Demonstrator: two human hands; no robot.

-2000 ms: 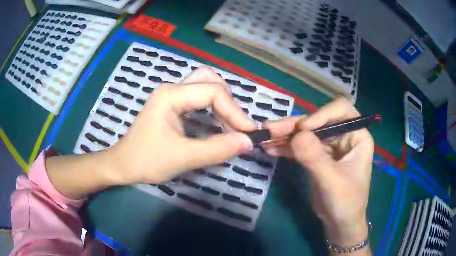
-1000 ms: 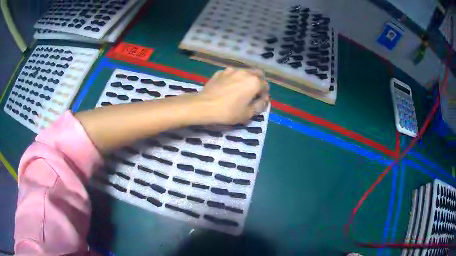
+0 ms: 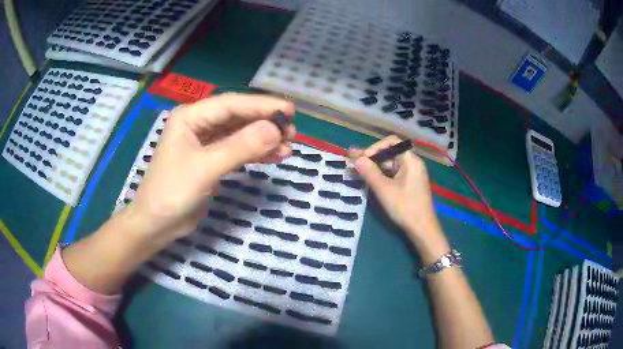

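My left hand (image 3: 225,140) is raised over the upper left of the white foam tray (image 3: 341,272) and pinches a small black part (image 3: 279,119) between thumb and fingers. My right hand (image 3: 393,177) is over the tray's upper right corner and holds a slim black pen-shaped tool (image 3: 391,151). A thin red cord (image 3: 471,184) shows to the right of the tool. The two hands are apart. The foam tray lies flat on the green mat with rows of black parts in its slots. My left hand and forearm hide its upper left area.
A partly filled white tray (image 3: 102,129) lies at left, with stacked trays (image 3: 154,58) behind it. A far tray (image 3: 300,51) has black parts at its right. A red label (image 3: 179,87), a calculator (image 3: 544,167) and a right-hand tray stack (image 3: 568,307) are also there.
A second ago my left hand was over the tray's upper right; it is now back at upper left, raised, with a black part. My right hand has come into view with the pen-shaped tool.
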